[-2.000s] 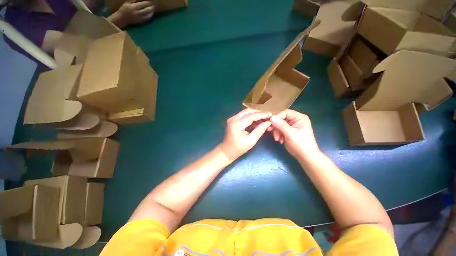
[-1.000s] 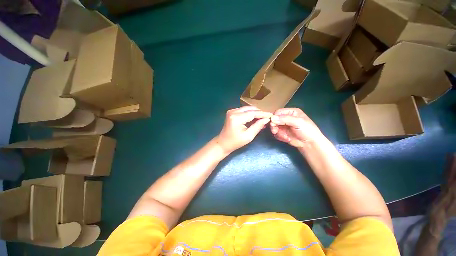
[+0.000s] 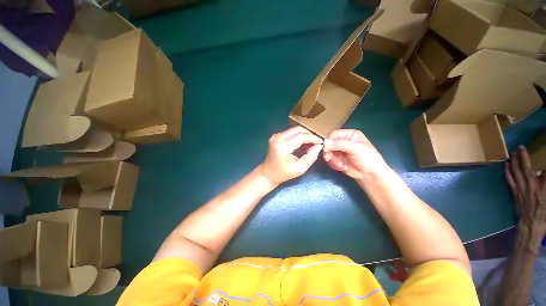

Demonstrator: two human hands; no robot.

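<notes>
An open brown mailer box stands on the dark-green table, turned at an angle, with its lid upright along its left side. My left hand and my right hand meet at the box's near corner. Their fingertips are pinched together around something too small to identify. Both hands are bare. The fingers hide part of the box's near edge.
Closed and open boxes are stacked at the left. An open box and a cluster of boxes stand at the right. Another person's hand holds something brown at the right edge.
Another person's hand has come up onto the table at the right edge. The view has shifted slightly since the first frame. My hands have barely moved.
</notes>
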